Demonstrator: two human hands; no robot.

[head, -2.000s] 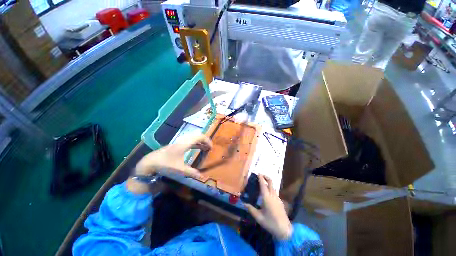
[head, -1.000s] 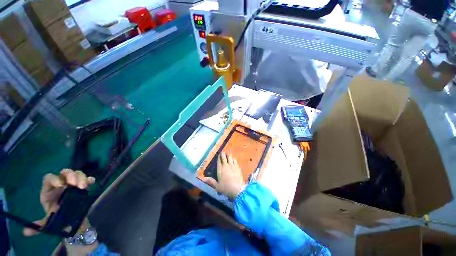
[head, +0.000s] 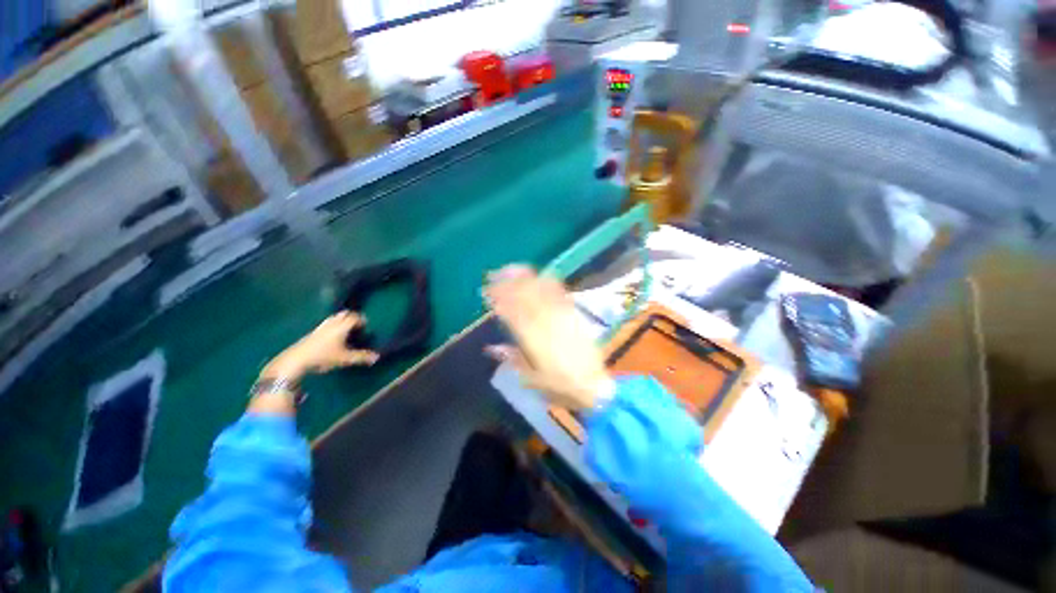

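Note:
A black frame (head: 720, 353) lies on the orange fixture plate (head: 683, 380) on the machine's white base. The teal fixture cover (head: 601, 246) stands raised at the plate's left. My right hand (head: 550, 332) is blurred, fingers apart, in front of the cover and hiding part of it; I cannot tell if it touches. My left hand (head: 322, 351) is over the green belt, fingers spread at the near left edge of the stacked black frames (head: 413, 310), with nothing seen in it.
A bagged dark panel (head: 114, 438) lies on the green belt (head: 249, 423) at left. A dark handheld meter (head: 820, 338) lies on the base. A gold dispensing bracket (head: 660, 156) stands behind the cover. A brown carton (head: 915, 405) is at right.
The view has swung left. My left hand no longer holds the dark object and has moved to the stacked frames. My right hand has left the frame on the plate and moved to the cover.

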